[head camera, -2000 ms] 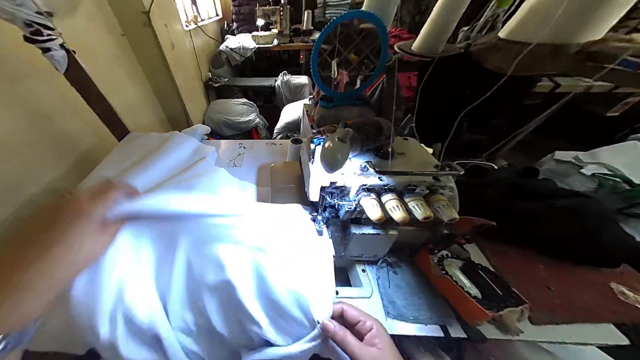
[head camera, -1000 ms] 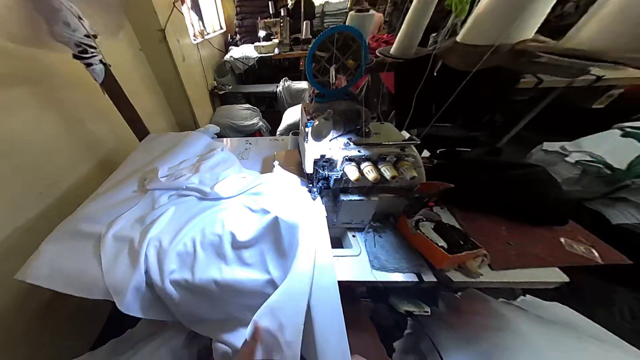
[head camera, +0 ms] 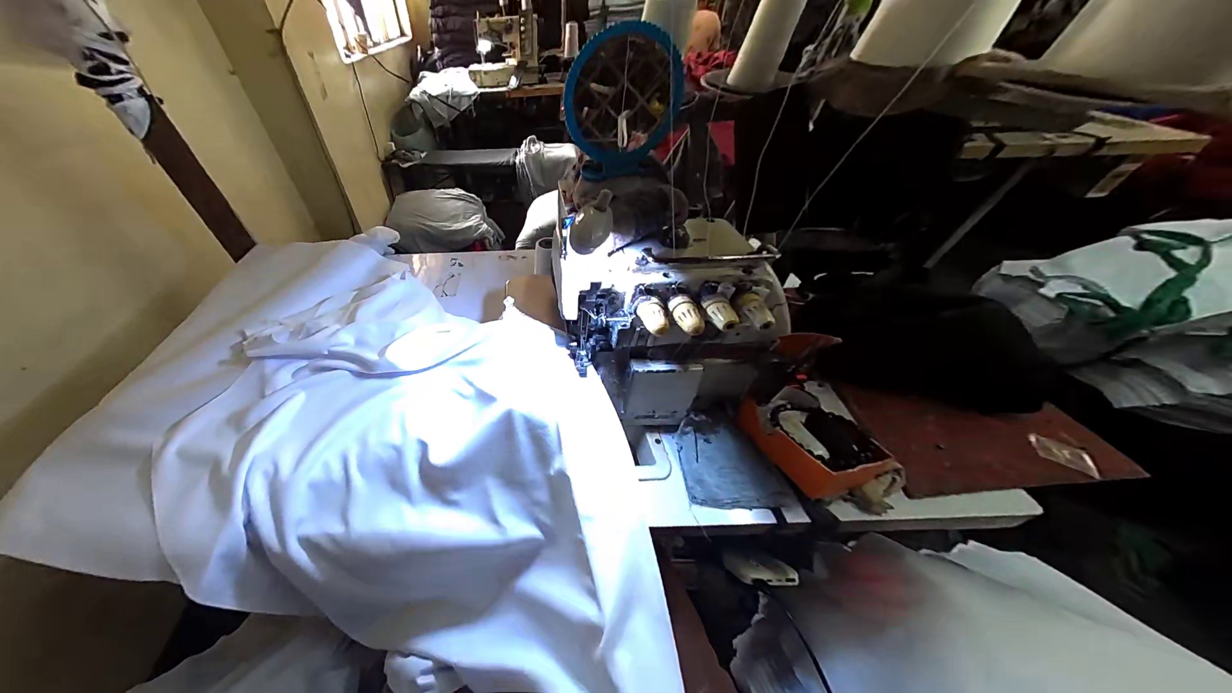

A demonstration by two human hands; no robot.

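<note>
White fabric (head camera: pixel 385 481) lies in loose folds over the left of the sewing table (head camera: pixel 664 505) and hangs past its near edge. Its right part reaches the needle and presser foot area (head camera: pixel 582 346) of an overlock sewing machine (head camera: pixel 674 337), whose lamp lights the cloth brightly. Whether the cloth is under the foot cannot be told. Several cream tension dials (head camera: pixel 685 314) line the machine's front. Neither of my hands shows now. At the lower right, another pale fabric (head camera: pixel 972 616) lies below table level, with a blurred reddish patch on it.
An orange box (head camera: pixel 818 443) with dark items stands right of the machine, beside a reddish-brown board (head camera: pixel 982 438). Large thread cones (head camera: pixel 767 43) stand above, their threads running down. A blue-rimmed wheel (head camera: pixel 624 91) rises behind the machine. A dark post (head camera: pixel 197 183) leans at the left wall.
Two seconds ago both hands were on the white fabric, and one second ago a fingertip showed at its near edge; both hands are now out of view. The fabric has settled into looser folds.
</note>
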